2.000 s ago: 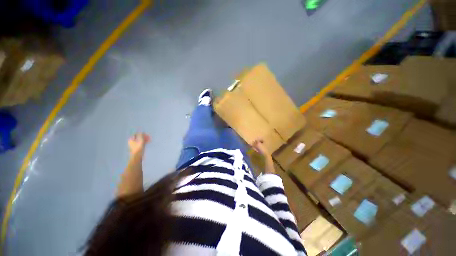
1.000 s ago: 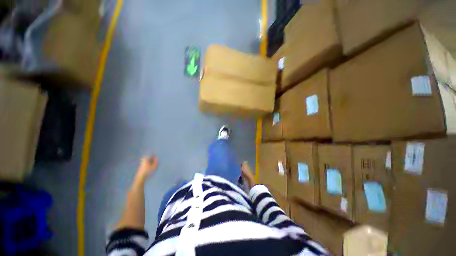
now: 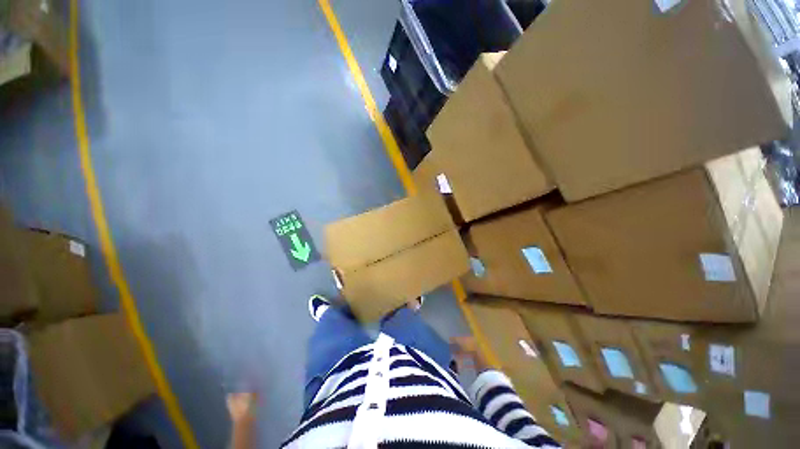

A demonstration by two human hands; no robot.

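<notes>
A closed brown carton (image 3: 395, 250) lies on the grey floor just ahead of my feet, reaching over the yellow line on the right. My left hand (image 3: 239, 404) hangs low at the left over the floor, away from the carton; it is small and blurred and seems to hold nothing. My right hand (image 3: 467, 351) is beside my right hip, near the stacked cartons; it is blurred, and its fingers and anything in them cannot be made out.
Stacked cartons (image 3: 649, 96) with pale blue and white labels line the right side. A black crate with a clear liner (image 3: 456, 39) stands beyond them. More cartons (image 3: 88, 368) stand at the left, outside the other yellow line. A green arrow sign (image 3: 296, 241) is on the floor.
The view has turned, and the floor carton and green arrow sign now appear lower, closer to my feet. More of the black crates shows at the upper right. Both hands stay low at my sides.
</notes>
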